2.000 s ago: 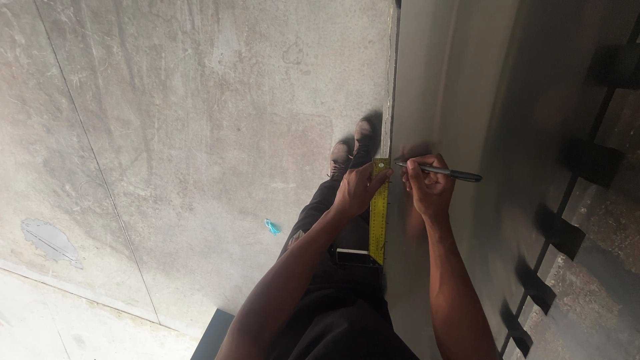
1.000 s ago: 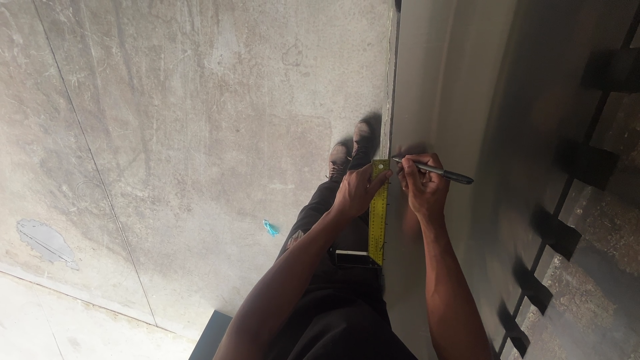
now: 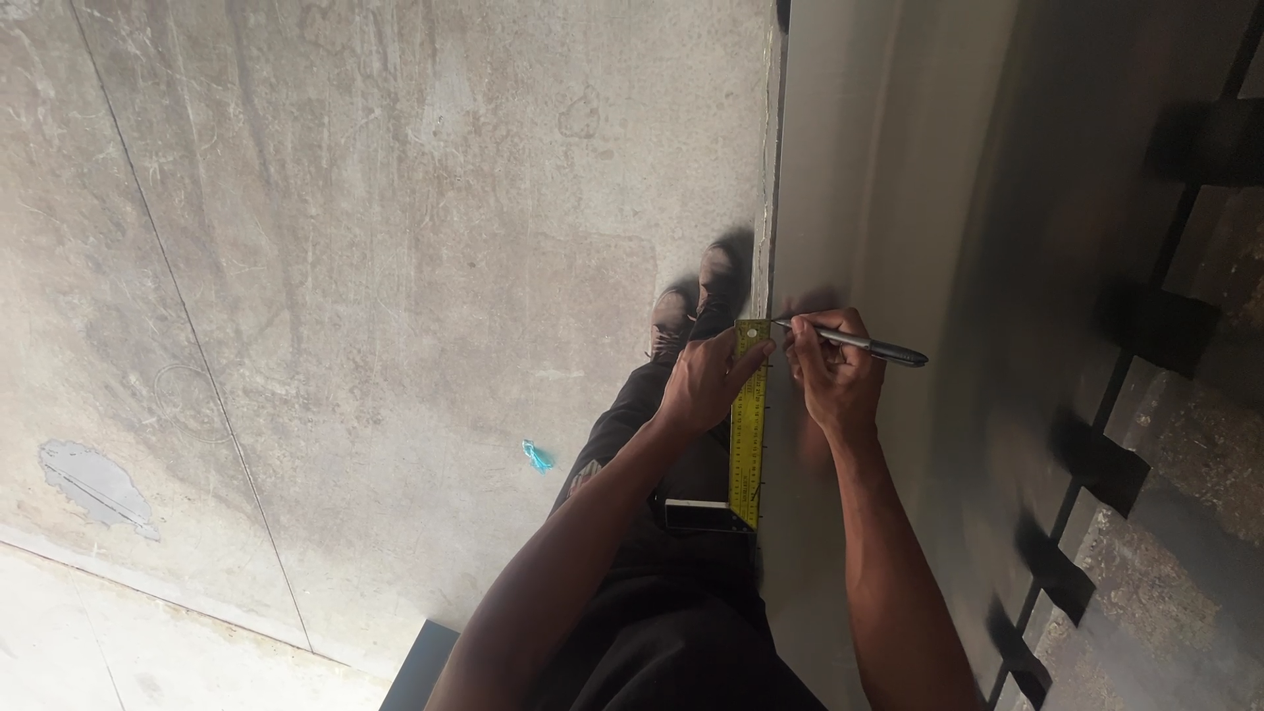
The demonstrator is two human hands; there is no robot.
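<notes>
A yellow try square blade (image 3: 748,425) lies along the near-left edge of a shiny metal sheet (image 3: 889,197), its dark stock (image 3: 706,515) at the end nearest my body. My left hand (image 3: 703,380) grips the blade near its far end, thumb across the yellow face. In my right hand (image 3: 839,375) is a dark marker pen (image 3: 874,346), its tip at the far right corner of the blade, on or just above the sheet's edge. Small dark marks run down the sheet's edge beside the blade.
Concrete floor (image 3: 395,247) spreads to the left, with a small teal scrap (image 3: 536,455) on it. My shoes (image 3: 671,321) stand beside the sheet's edge. Several dark blocky shapes (image 3: 1101,464) line the sheet's right side. A dark flat object (image 3: 420,664) shows at the bottom.
</notes>
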